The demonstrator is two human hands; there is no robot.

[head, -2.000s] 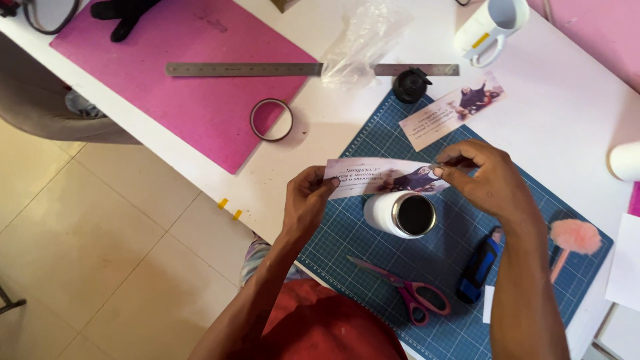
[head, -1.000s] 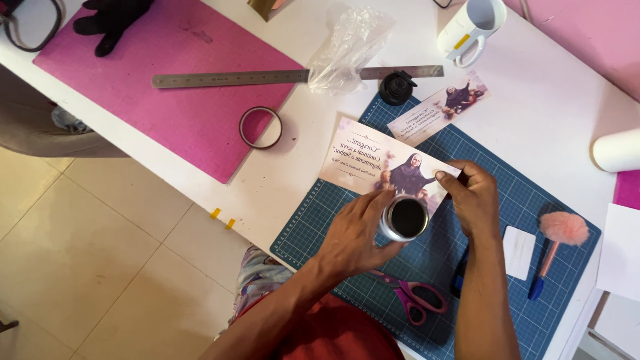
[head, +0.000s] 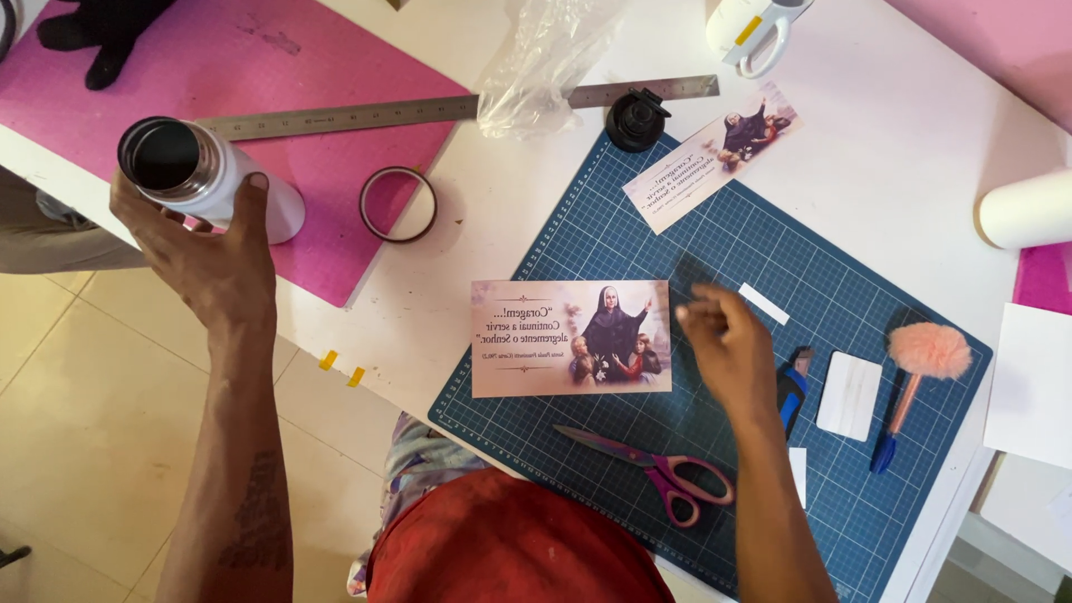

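Note:
My left hand (head: 213, 239) grips a white metal bottle (head: 239, 188), its dark mouth uncovered, over the pink mat at the left. A printed paper strip (head: 572, 338) with a robed figure and mirrored writing lies flat on the blue cutting mat (head: 636, 435). Just right of the strip is my right hand (head: 720, 339), fingers bent and slightly blurred, with nothing seen in it. Purple-handled scissors (head: 662, 473) lie below the strip. A second printed strip (head: 712, 159) lies across the mat's upper edge, beside a black bottle lid (head: 636, 120).
A steel ruler (head: 352, 115) crosses the pink mat (head: 335, 50), partly under a clear plastic bag (head: 536, 67). Nearby is a tape roll (head: 398, 204). Rightward are a utility knife (head: 791, 394), a white card (head: 848, 395) and a fluffy pen (head: 904, 402). A white mug (head: 745, 38) stands at the top.
The bottle has moved left, from the blue mat to over the pink mat, in my left hand. My right hand has let go of the printed strip, which now lies flat.

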